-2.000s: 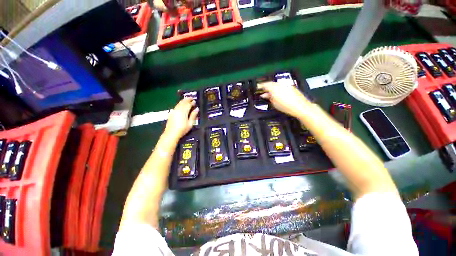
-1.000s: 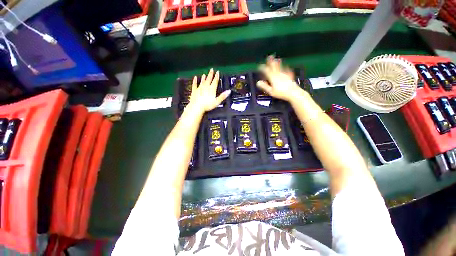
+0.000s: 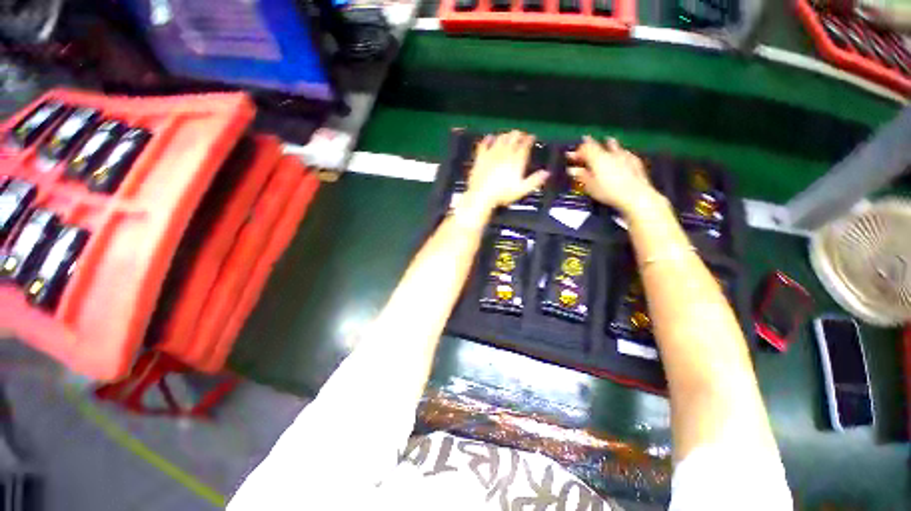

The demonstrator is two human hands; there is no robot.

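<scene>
The black foam tray (image 3: 529,337) lies on the dark green bench with closed black flip phones in two rows. Phones with gold emblems show in the near row, one at the left (image 3: 506,269) and one beside it (image 3: 572,279). White slips show below some phones. My left hand (image 3: 502,172) lies flat over the far row at the left, fingers apart. My right hand (image 3: 611,175) is over the far row further right, fingers bent down at a phone. Whether it grips the phone is hidden. My right forearm covers part of the near row.
Stacked red trays (image 3: 190,200) with phones stand at the left, below a monitor (image 3: 240,40). A red tray (image 3: 539,20) is at the back. At the right are a small red phone (image 3: 782,310), a smartphone (image 3: 845,372), a fan (image 3: 874,259) and a grey post (image 3: 859,175). Plastic film (image 3: 559,439) lies along the near edge.
The view has turned left, so the tray appears further right. My left hand stays over the far row. My right hand has come down onto the far row, closer to my left hand.
</scene>
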